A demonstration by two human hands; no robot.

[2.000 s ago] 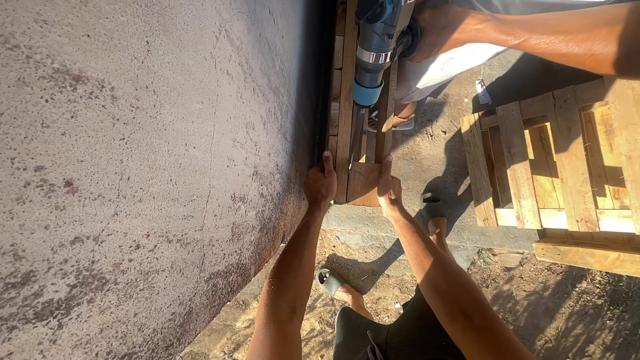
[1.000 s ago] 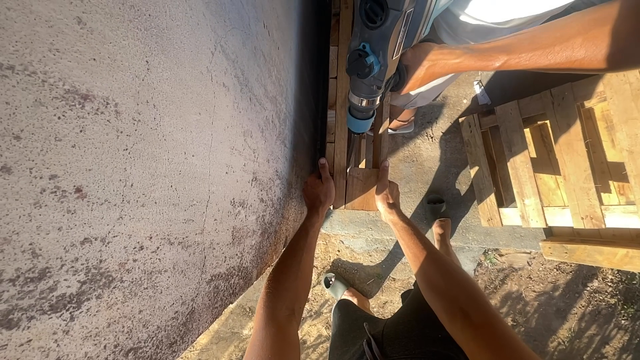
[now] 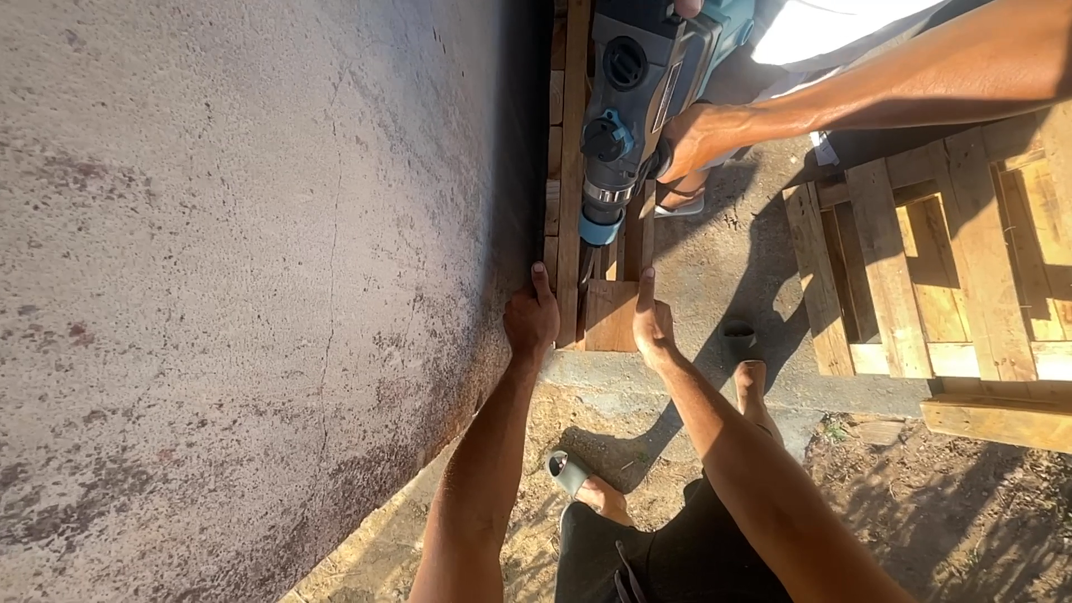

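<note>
A wooden pallet (image 3: 574, 151) stands on edge along the wall. My left hand (image 3: 531, 316) grips its near end on the wall side, thumb up along the edge. My right hand (image 3: 652, 325) holds the opposite side, beside a wooden block (image 3: 610, 316) between the boards. A co-worker's hand (image 3: 695, 138) grips the side handle of a rotary hammer (image 3: 624, 109). The tool's blue-collared chuck (image 3: 601, 228) points toward me, and its bit goes down between the boards close to the block. The bit's tip is hidden.
A rough plastered wall (image 3: 251, 251) fills the left side. More wooden pallets (image 3: 896, 268) lie at the right on the ground. My sandalled feet (image 3: 569, 471) stand below, on dirt and by the concrete edge (image 3: 620, 368). The co-worker's foot (image 3: 682, 201) is beside the pallet.
The rotary hammer has come further into view and tilted, showing more of its body, with the co-worker's hand still on it. My hands keep their hold on the pallet's end.
</note>
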